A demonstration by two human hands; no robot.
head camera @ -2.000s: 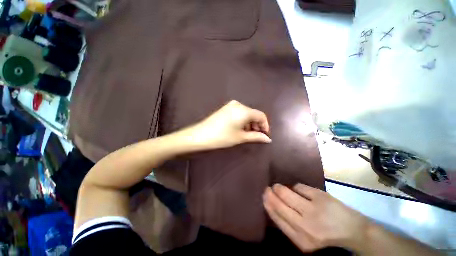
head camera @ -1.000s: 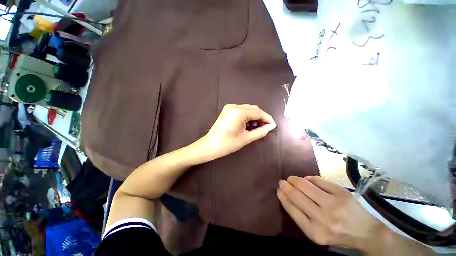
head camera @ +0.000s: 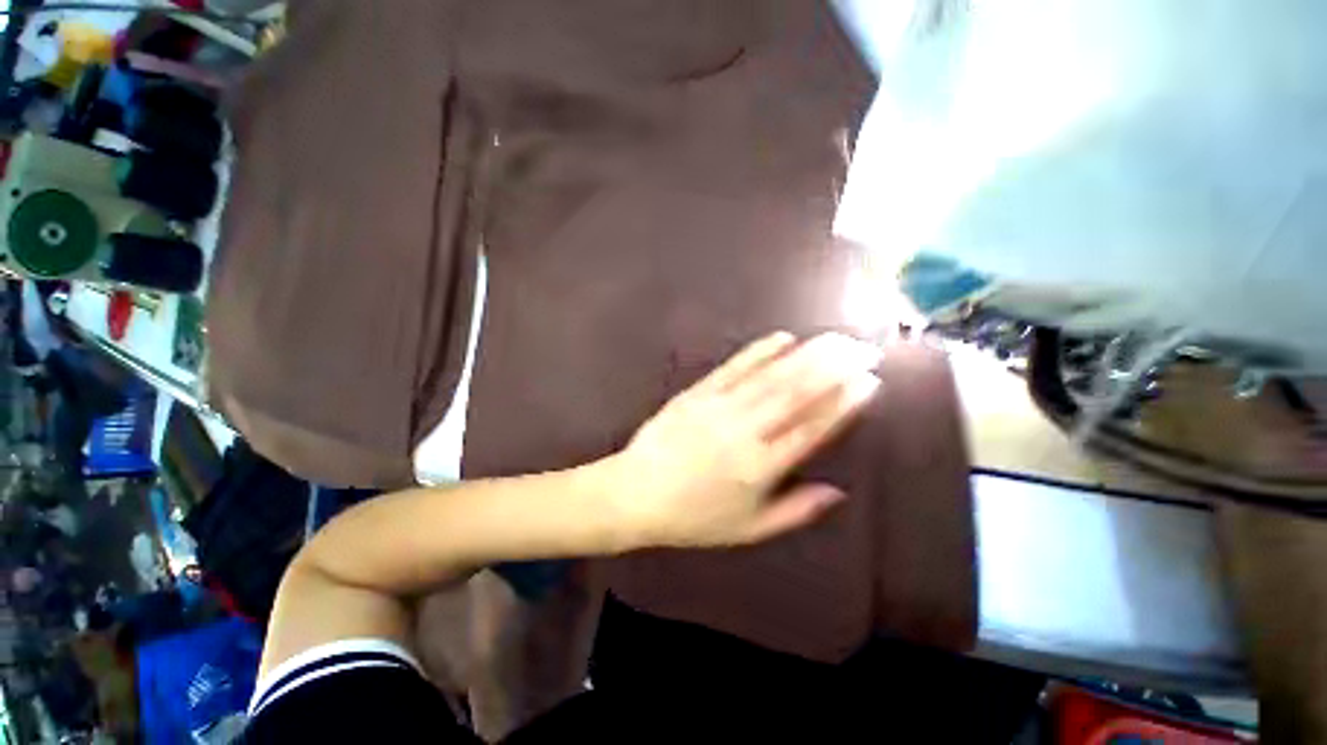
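Observation:
The brown garment panel [head camera: 582,291] lies across the white table and hangs over its near edge. My left hand [head camera: 742,444] lies flat on the panel, palm down, fingers apart, fingertips near the bright lamp spot. It holds nothing that I can see. The needle and presser foot are lost in the glare. A second brown part [head camera: 328,248] lies to the left, with a narrow gap between it and the panel. A curved dark seam line shows at the panel's top. My right hand is out of the picture.
A white sheet [head camera: 1106,160] hangs over the sewing machine at right. A dark curved machine part [head camera: 1070,400] sits below it. A green-ended thread cone [head camera: 54,233] and dark spools stand at upper left. A red-rimmed basket [head camera: 1121,720] is at lower right, a blue bag [head camera: 197,677] at lower left.
My left hand has opened from a pinch and spread flat, a little lower and further right. My right hand has left the picture. The cloth has shifted, and a gap has opened at left.

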